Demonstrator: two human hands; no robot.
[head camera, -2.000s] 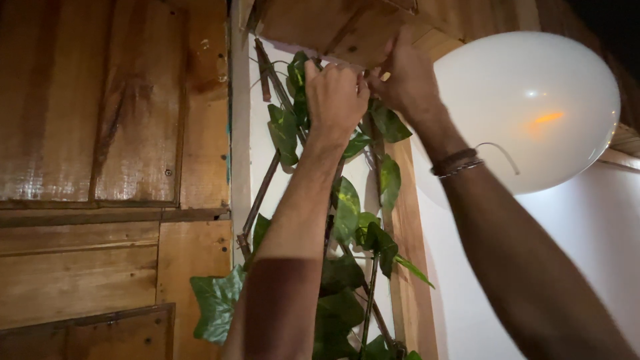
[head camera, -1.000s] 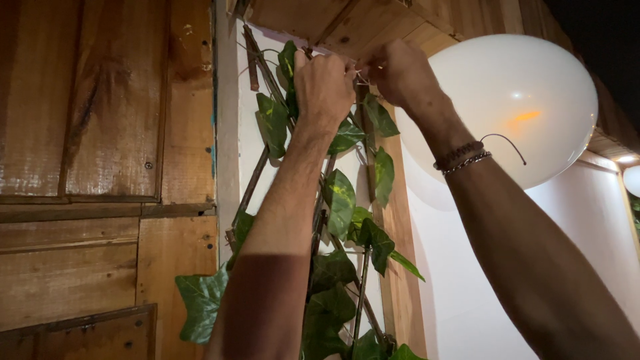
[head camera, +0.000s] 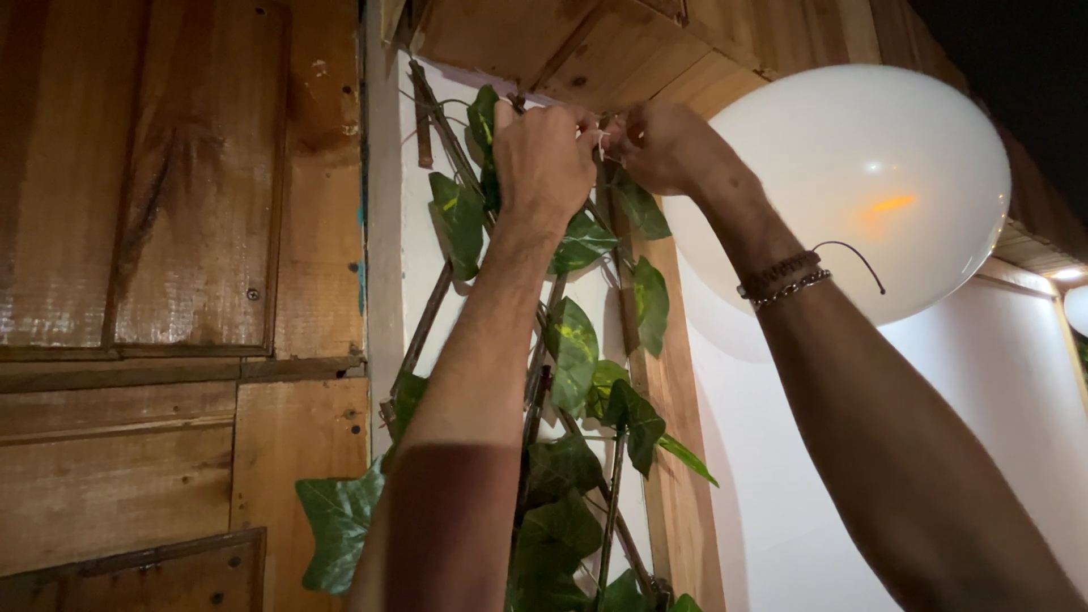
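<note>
Both my hands are raised to the top of a trellis of thin brown sticks (head camera: 440, 119) with green ivy leaves (head camera: 574, 353) on it. The fingertips of my left hand (head camera: 544, 161) and my right hand (head camera: 667, 149) nearly meet and pinch a thin whitish tie or string (head camera: 603, 140) between them. Its exact kind and most of its length are hidden by the fingers. Two bracelets (head camera: 786, 279) circle my right wrist, and a thin dark cord end sticks out from them. Leaves hang just below both hands.
A large white globe lamp (head camera: 875, 187) hangs right of my right hand. Overhead is a wooden plank soffit (head camera: 586, 59). Wooden panelling (head camera: 195, 187) covers the left side, and a wooden post (head camera: 680, 476) runs down beside the trellis against the white wall (head camera: 799, 476).
My hands stay high on the trellis. The right hand, more upright and higher two seconds ago, has lowered beside the left, and a whitish strand now shows between the fingertips.
</note>
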